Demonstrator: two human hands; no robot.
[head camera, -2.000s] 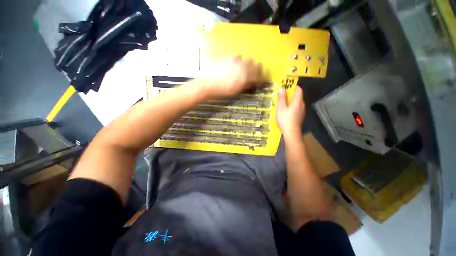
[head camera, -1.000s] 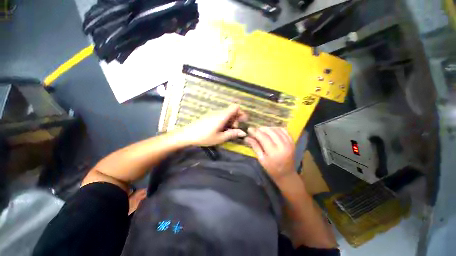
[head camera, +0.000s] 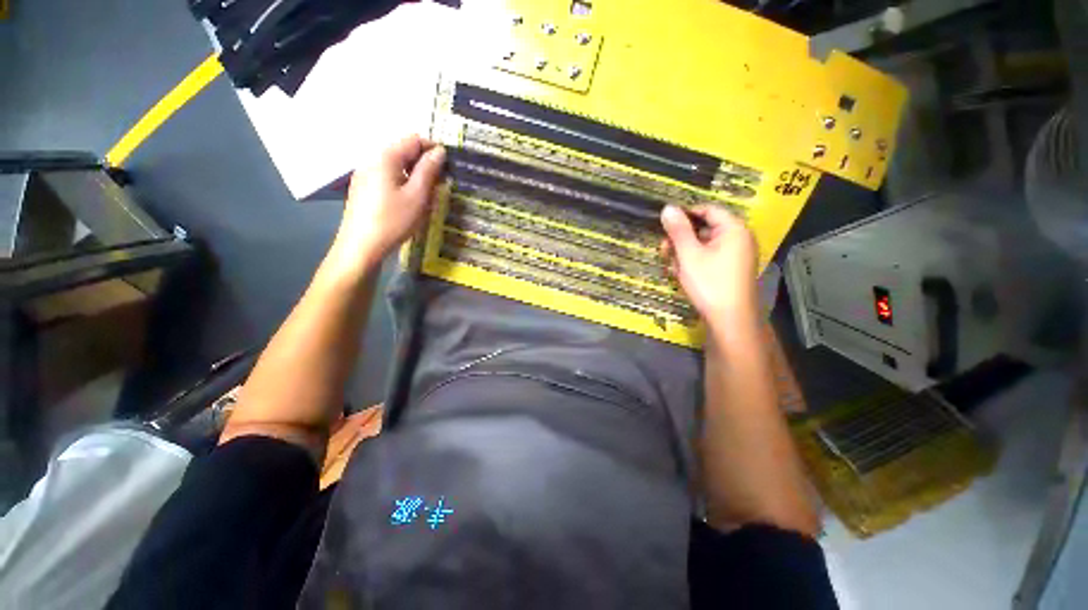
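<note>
The yellow fixture plate (head camera: 704, 72) lies tilted across the apron's top edge. One black zipper (head camera: 585, 137) fills its top slot. A second black zipper (head camera: 555, 188) is stretched over the slots just below. My left hand (head camera: 394, 197) pinches its left end between thumb and finger. My right hand (head camera: 710, 256) pinches its right end near the handwritten marks. Lower slots (head camera: 537, 256) look grey-brown with yellow bars between. Whether the held zipper is seated in a slot I cannot tell.
A black zipper pile (head camera: 286, 42) lies top left on a white sheet (head camera: 310, 131). A pale box (head camera: 889, 298) with a red display stands right. A spare yellow fixture (head camera: 895, 459) is low right. A metal-framed rack (head camera: 84, 238) is at left. The grey apron (head camera: 537, 477) is below.
My hands were together low on the plate; now they are apart, holding a zipper stretched across it. The plate sits higher in view, and its small screw plate now shows.
</note>
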